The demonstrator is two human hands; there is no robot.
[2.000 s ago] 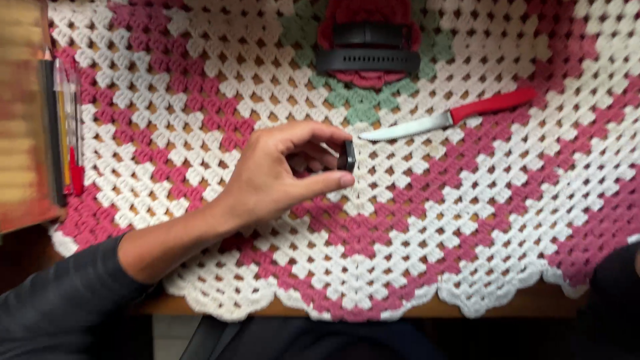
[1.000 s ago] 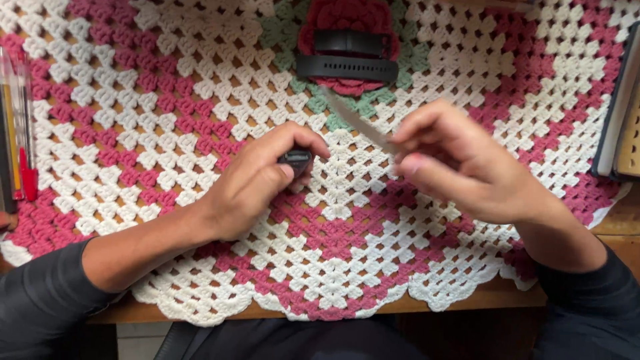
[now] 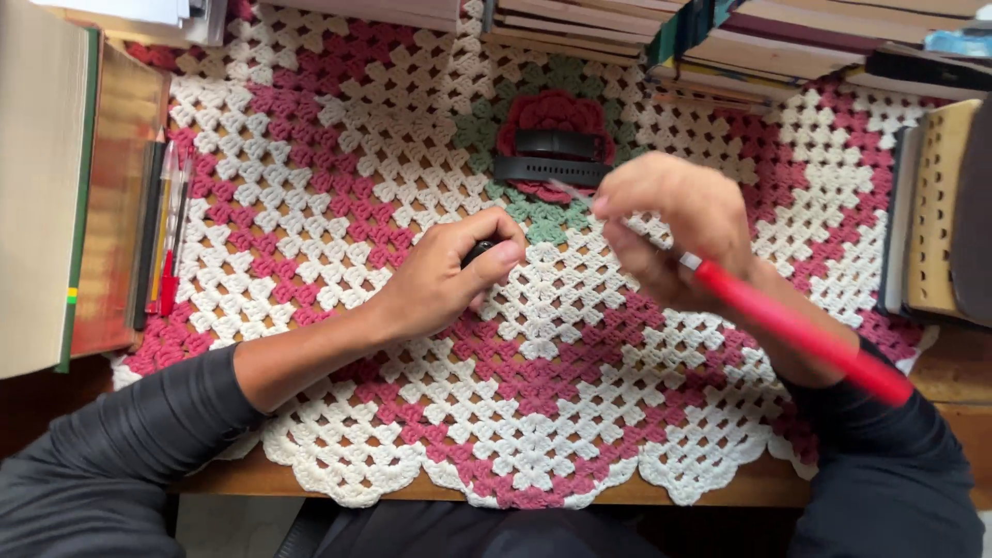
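Observation:
My left hand (image 3: 457,271) is closed around a small black object (image 3: 477,253), mostly covered by the fingers, near the middle of the crocheted tablecloth (image 3: 535,387). To its right, my right hand (image 3: 682,232) is raised and blurred, gripping a knife by its blade near the tip; the red knife handle (image 3: 798,329) points down to the right over my forearm. Much of the blade is hidden by the fingers. Beyond the hands, two black watch straps (image 3: 550,170) lie on a crocheted red flower (image 3: 556,112).
Books (image 3: 573,27) line the back edge. At the left stand thick books (image 3: 43,194), with pens and pencils (image 3: 167,232) beside them. A thumb-indexed book (image 3: 942,209) lies at the right. The wooden table edge (image 3: 496,496) shows along the front.
The knife lay on the tablecloth two seconds ago; my right hand has since come in and taken it. Its red handle now points toward the lower right. My left hand still holds the black object.

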